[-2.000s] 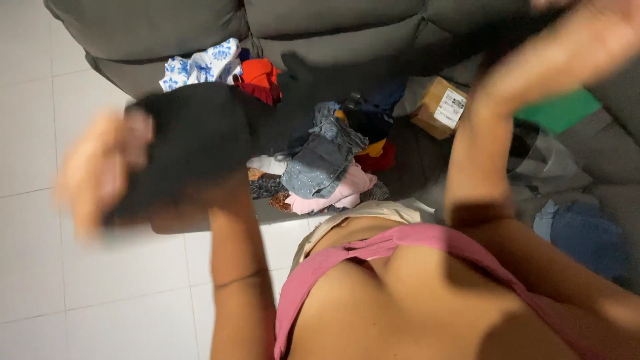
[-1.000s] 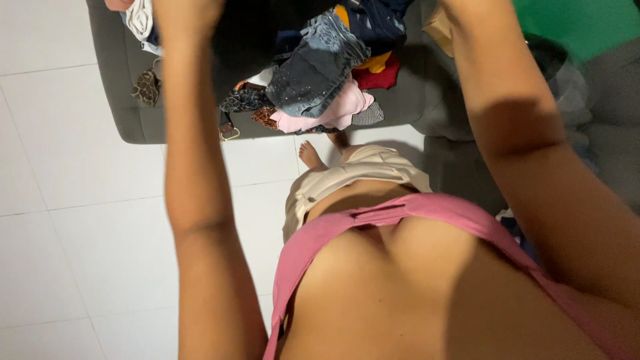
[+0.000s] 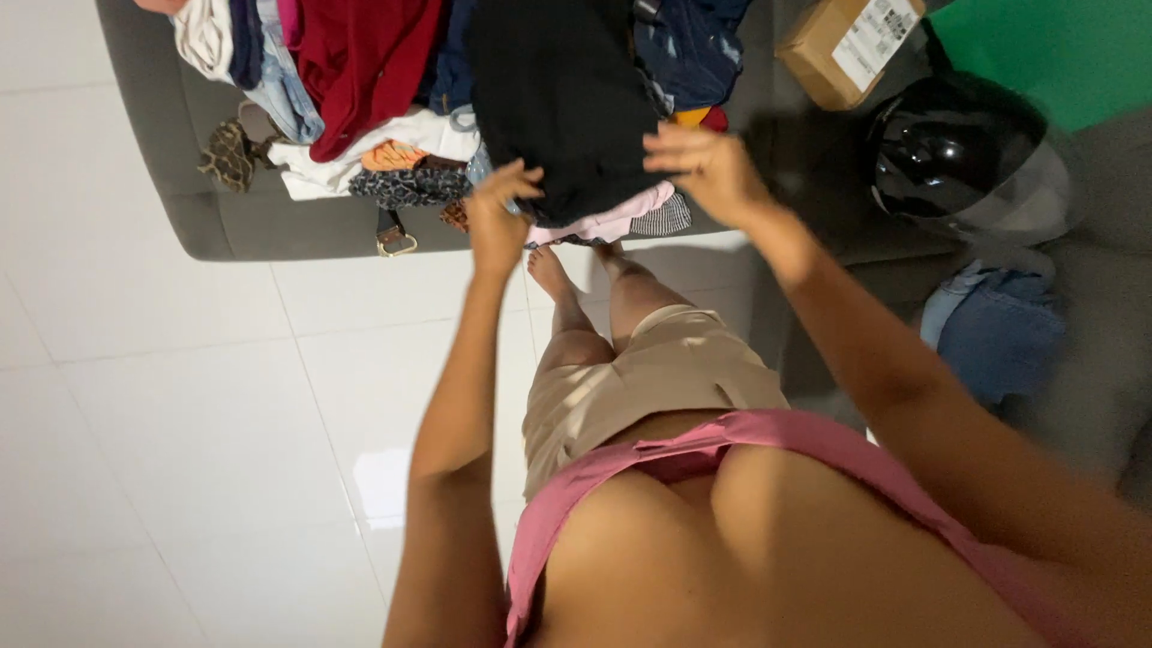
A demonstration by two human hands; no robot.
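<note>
A black cloth garment (image 3: pixel 567 108) lies spread over a pile of clothes on the dark grey sofa. At its lower left edge is my left hand (image 3: pixel 504 211), fingers bent toward the fabric; whether they pinch it cannot be told. My right hand (image 3: pixel 706 171) is by the garment's right edge, its fingers apart and slightly blurred. Under and around the black garment show a pink cloth (image 3: pixel 612 220), dark blue denim (image 3: pixel 693 54), and, to the left, a dark red garment (image 3: pixel 364 67) and a white one (image 3: pixel 315 171).
On the sofa (image 3: pixel 216 220) at the right are a cardboard box (image 3: pixel 823 54) with a label, a black helmet (image 3: pixel 963 148) with a visor, a green item (image 3: pixel 1062 54) and folded denim (image 3: pixel 999 324). A belt buckle (image 3: pixel 396 241) hangs over the front edge, above white floor tiles (image 3: pixel 180 432).
Two seconds ago my hands were raised wide apart, with dark cloth at the left one. Now both are lower and closer together, beside the black garment on the pile. The view has shifted.
</note>
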